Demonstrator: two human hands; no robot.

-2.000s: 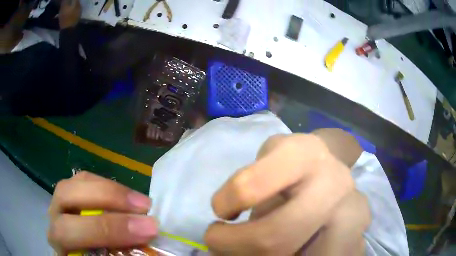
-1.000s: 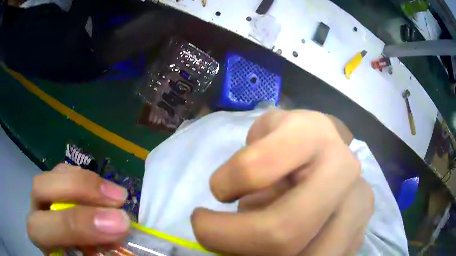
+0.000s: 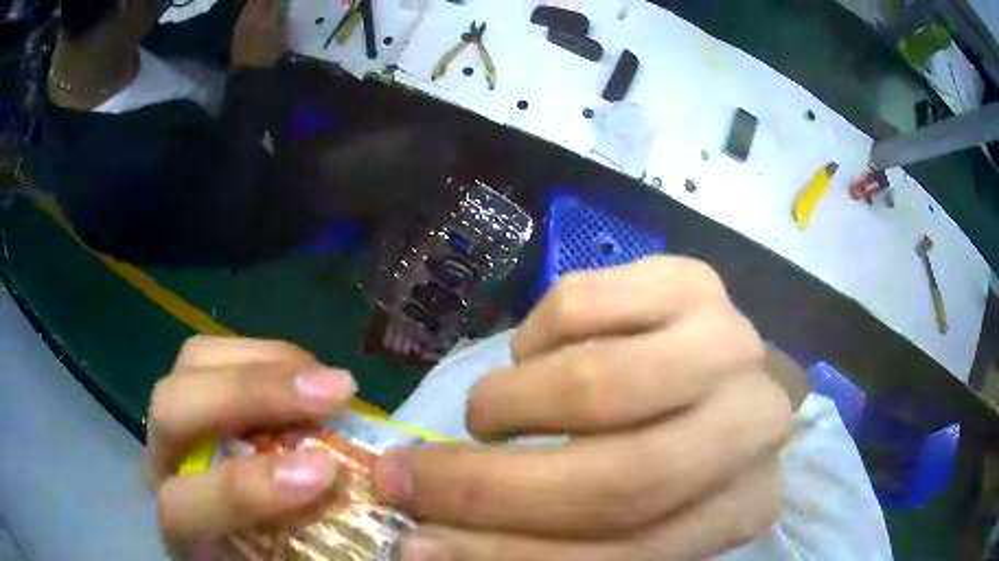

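Note:
A small clear zip bag (image 3: pixel 329 506) with a yellow strip and gold-brown contents is at the lower left, close to the camera. My left hand (image 3: pixel 247 444) grips its left side between thumb and fingers. My right hand (image 3: pixel 624 411) is curled at its right side, with fingertips on the bag by the yellow strip. The bag's lower part is cut off by the picture's bottom edge, and my right fingers cover part of its top.
A white bench (image 3: pixel 701 82) holds yellowish pliers (image 3: pixel 467 55), black devices (image 3: pixel 567 33), a yellow utility knife (image 3: pixel 814 195) and a small hammer (image 3: pixel 932 285). Below are a blue stool (image 3: pixel 597 236) and clear blister tray (image 3: pixel 455 263). Another person (image 3: pixel 142 164) sits at left.
The bag has come higher into view, showing more gold-brown contents. My right fingertips have moved left onto it. The view has shifted, showing more of the bench and the other person.

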